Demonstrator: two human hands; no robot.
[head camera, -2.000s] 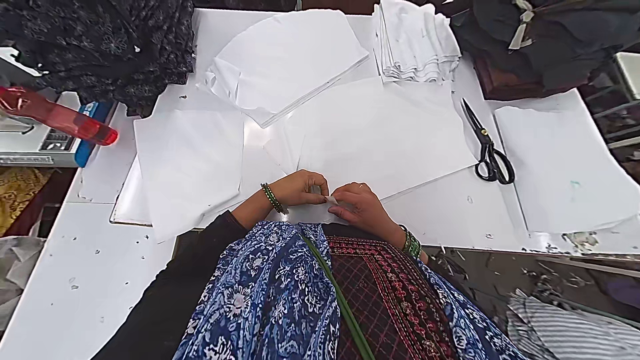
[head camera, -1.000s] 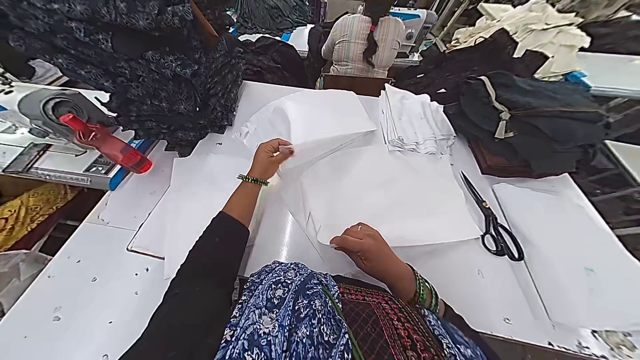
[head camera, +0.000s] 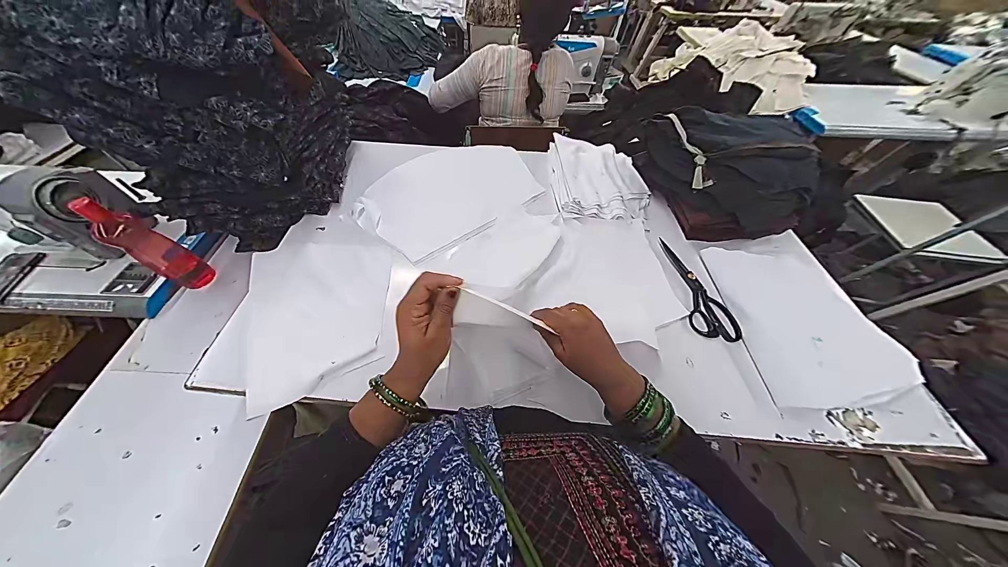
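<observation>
My left hand and my right hand pinch the two ends of a folded edge on a thin white sheet, fabric or paper, raised over the table. The rest of that sheet spreads beyond and below the edge. Behind it lies a curved stack of white sheets. Another white stack lies left of my left hand. Black-handled fabric scissors rest right of my right hand, beside more white sheets.
A folded white cloth pile and a dark tied bundle stand at the back. Dark patterned fabric heaps at the left, near a red bottle on a sewing machine. A person sits beyond the white table.
My left hand has come back toward my body from the curved stack. The white sheet's edge is now lifted and stretched between both hands.
</observation>
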